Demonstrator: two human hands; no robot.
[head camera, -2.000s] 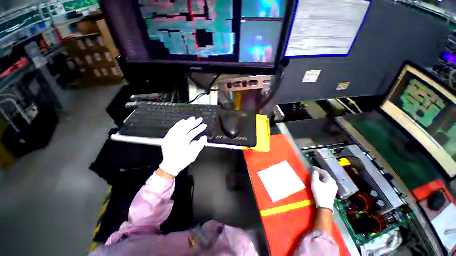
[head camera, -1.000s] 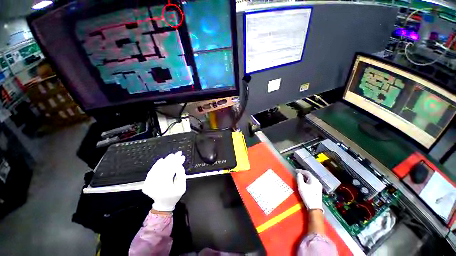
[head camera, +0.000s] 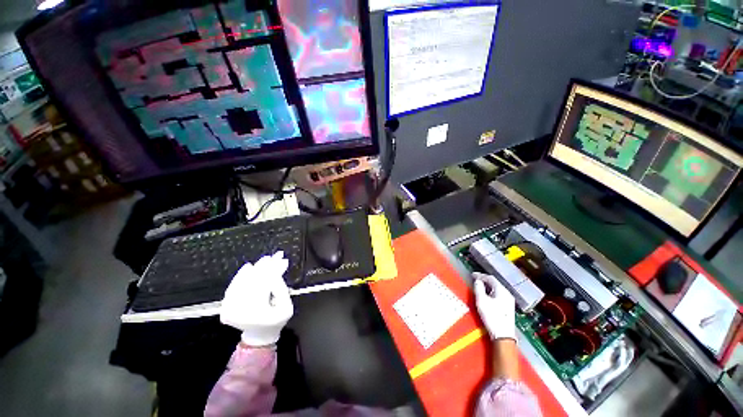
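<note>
My left hand (head camera: 257, 300), in a white glove, is at the front edge of the black keyboard (head camera: 213, 259), fingers partly curled; whether it touches a key is unclear. My right hand (head camera: 494, 306), also white-gloved, rests at the red mat's right edge beside the circuit board (head camera: 557, 337), fingers curled; contact with the board is unclear. The board carries long silver heat sinks (head camera: 507, 275), a yellow block and dark-red coils. The large monitor (head camera: 204, 89) shows a teal-red board image with two smaller panels.
A black mouse (head camera: 326, 247) lies right of the keyboard. A white label sheet (head camera: 430, 310) lies on the red mat (head camera: 404, 261). A crumpled white glove (head camera: 604, 368) is by the board's near end. Beyond the rails stand a second monitor (head camera: 648, 155) and another mouse (head camera: 673, 276) on a red pad.
The view has swung left and up, then settled. My left hand has drawn back from flat over the keyboard, its fingers curling. The large monitor's side panels changed from blue to pink-teal.
</note>
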